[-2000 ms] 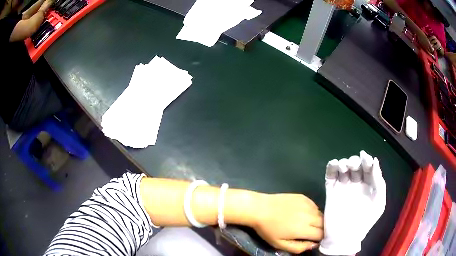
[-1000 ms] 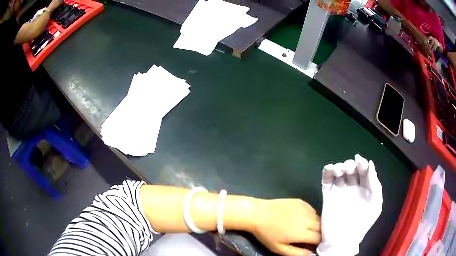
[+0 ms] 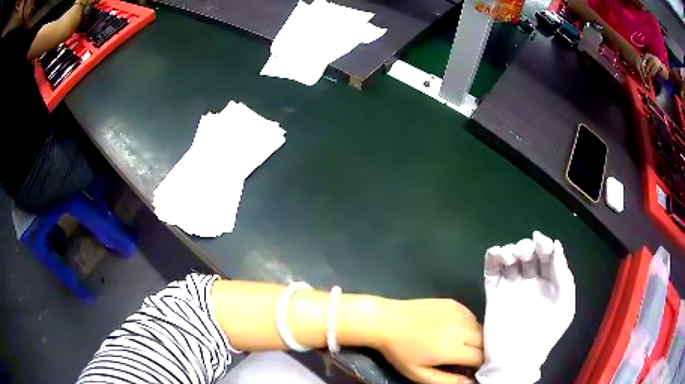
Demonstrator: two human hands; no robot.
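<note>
My left hand (image 3: 436, 337) is bare, with two pale bracelets on its wrist. Its curled fingers are at the cuff of the white glove and appear to pinch it; the fingertips are partly hidden. My right hand (image 3: 528, 304) wears the white glove, palm up, fingers bent and empty, above the green bench (image 3: 360, 195). A fanned stack of white bags or sleeves (image 3: 214, 172) lies on the bench at left. A second white stack (image 3: 319, 37) lies on the dark shelf at the top.
Red trays (image 3: 616, 322) with bagged items stand at lower right. A phone (image 3: 586, 163) and small white case (image 3: 614, 194) lie on the dark shelf (image 3: 526, 112). A grey post (image 3: 467, 56) rises behind. Another person's arm is over a red tray (image 3: 90, 56) at upper left; another person sits upper right.
The view has shifted slightly. My hands hold nearly the same pose at the glove cuff. The person's arm at upper left has moved up over the tray.
</note>
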